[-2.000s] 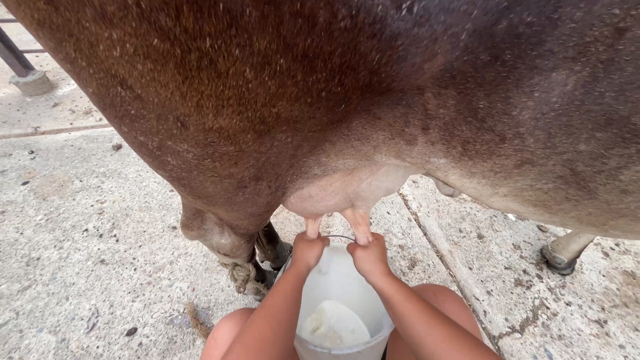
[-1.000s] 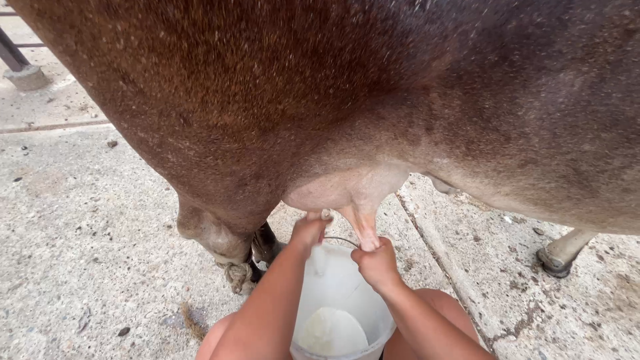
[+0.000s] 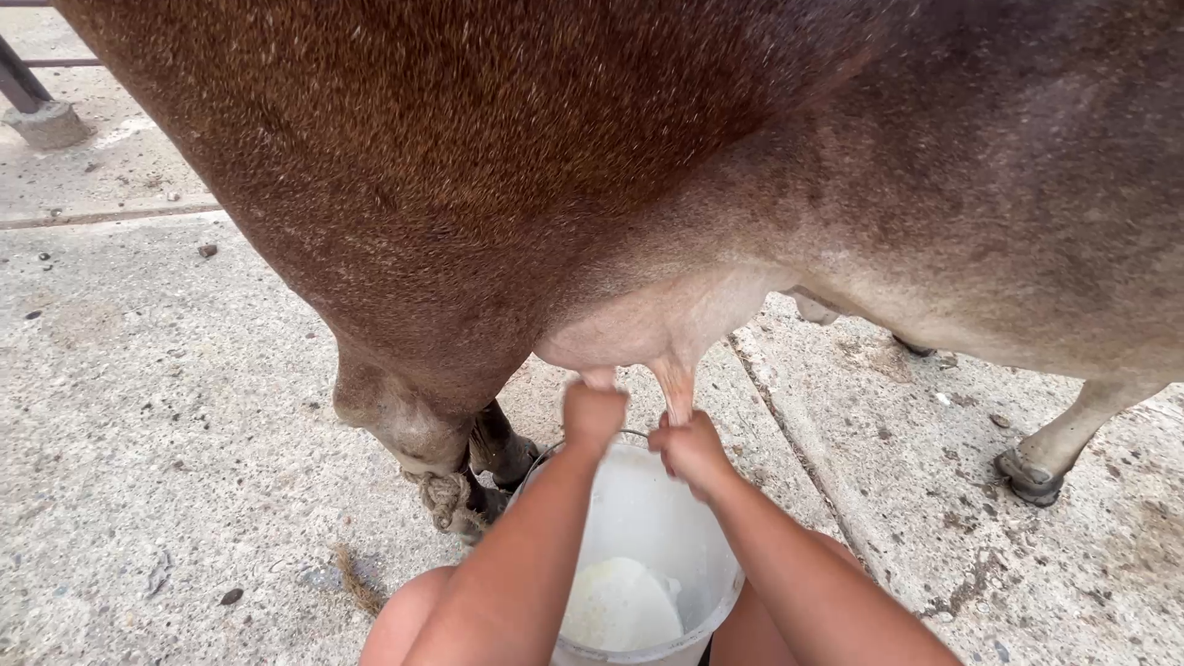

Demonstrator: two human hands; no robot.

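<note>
A brown cow point(image 3: 444, 166) stands across the view with its pale udder point(image 3: 638, 324) low in the middle. My left hand point(image 3: 594, 416) is closed around one teat, only the top of which shows, and is slightly blurred. Just right of it, my right hand point(image 3: 692, 451) grips the lower end of a longer teat point(image 3: 675, 384), stretched downward. Beneath both hands a white plastic bucket point(image 3: 661, 518) with a thin wire handle sits between my knees. White milk point(image 3: 622, 606) lies in its bottom.
Rope point(image 3: 444, 495) is tied around the cow's hind legs, left of the bucket. A loose rope end point(image 3: 356, 581) lies on the concrete floor point(image 3: 185, 416). One front hoof point(image 3: 1029, 476) stands at right. A metal post in a concrete footing point(image 3: 46, 125) is at upper left.
My left hand, held with looser fingers near the udder one second ago, is now closed around the teat. My right hand stays on its teat.
</note>
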